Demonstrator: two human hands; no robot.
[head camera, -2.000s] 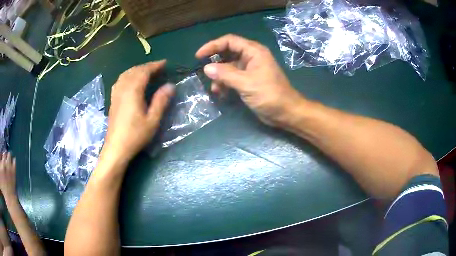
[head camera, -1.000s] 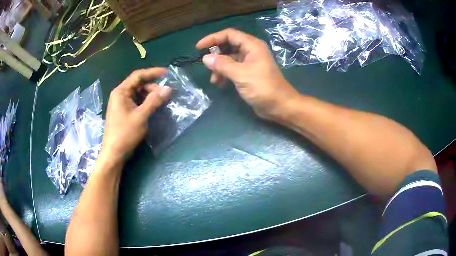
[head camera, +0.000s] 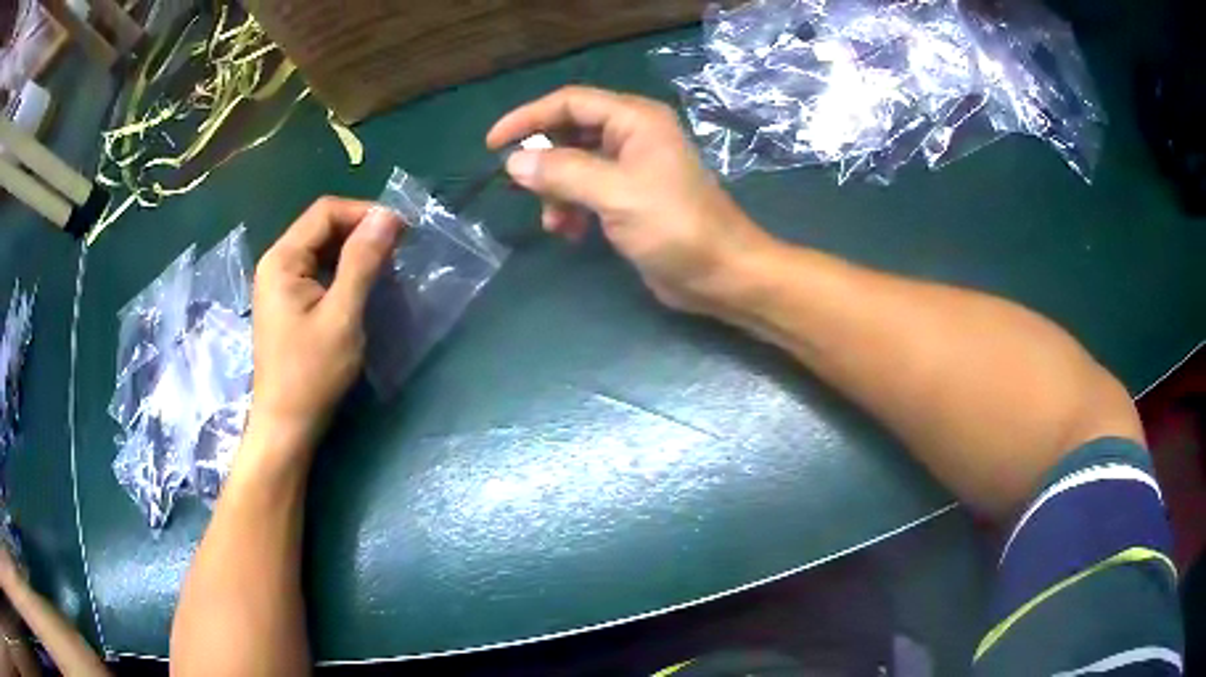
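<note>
My left hand (head camera: 318, 311) pinches the top corner of a small clear zip-lock bag (head camera: 430, 278) between thumb and fingertips. The bag hangs at a slant over the table, to the right of that hand. My right hand (head camera: 628, 192) holds a short black cable (head camera: 474, 189) by a pale, shiny end between thumb and index finger. The cable's dark part runs down-left to the bag's upper edge. Whether its tip is inside the bag is too blurred to tell.
A smaller pile of clear bags (head camera: 185, 384) lies left of my left hand. A wide heap of shiny bags (head camera: 886, 93) is at the far right. A cardboard carton (head camera: 437, 46) and yellow-green strips (head camera: 218, 113) are at the far edge. Another person's arm (head camera: 46, 615) shows bottom left.
My left hand has closed on the bag's edge and moved slightly left, raising the bag's mouth toward the cable. My right hand has moved a little left, still holding the cable.
</note>
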